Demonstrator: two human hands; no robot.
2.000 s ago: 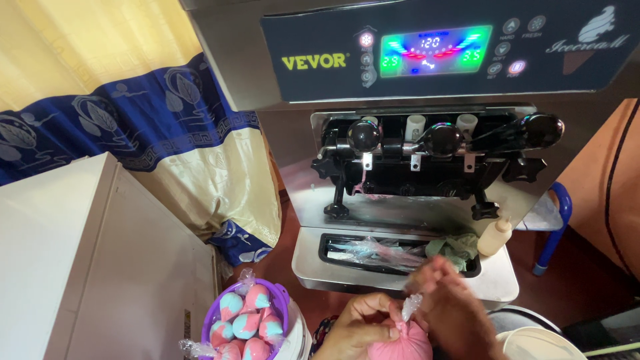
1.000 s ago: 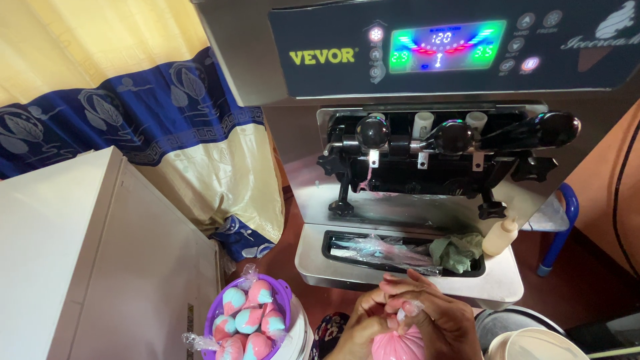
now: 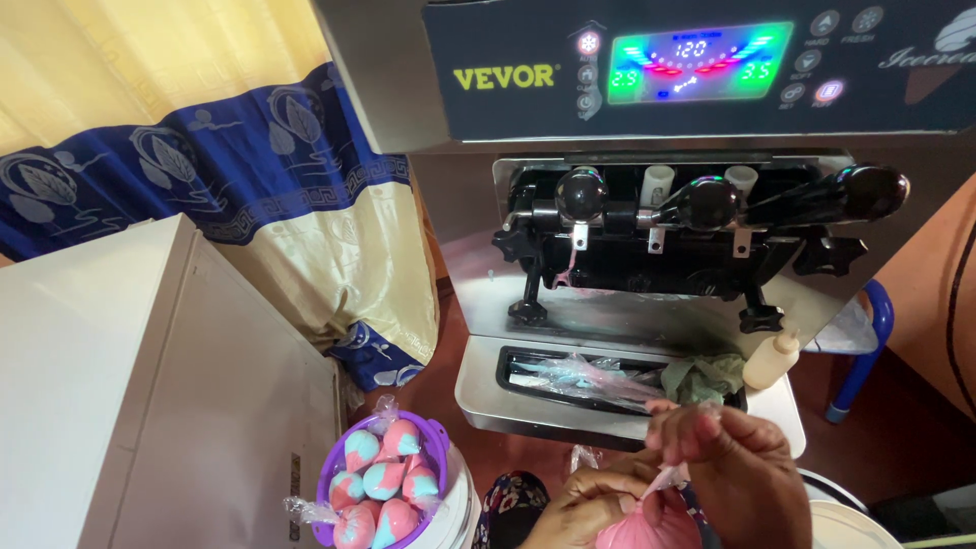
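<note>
A clear plastic bag of pink ice cream (image 3: 648,526) is between my hands at the bottom of the view. My left hand (image 3: 591,499) pinches the bag's gathered neck just above the filling. With bent fingers, my right hand (image 3: 732,465) grips the twisted upper end of the same bag. Behind them stands a soft-serve ice cream machine (image 3: 488,290) with black-knobbed levers and a lit display. To the left, a purple basket (image 3: 328,465) holds several tied bags of pink and blue ice cream (image 3: 385,480).
The machine's black drip tray (image 3: 507,381) holds plastic bags and a green cloth (image 3: 701,377). A squeeze bottle (image 3: 770,362) stands beside it. A white chest-like cabinet (image 3: 183,366) fills the left, a curtain (image 3: 252,168) behind it. White containers (image 3: 846,526) sit lower right, a blue-legged stool (image 3: 862,366) beyond.
My right hand was against my left at the bag's neck one second ago; now it is a little higher, and a twisted length of plastic shows between them.
</note>
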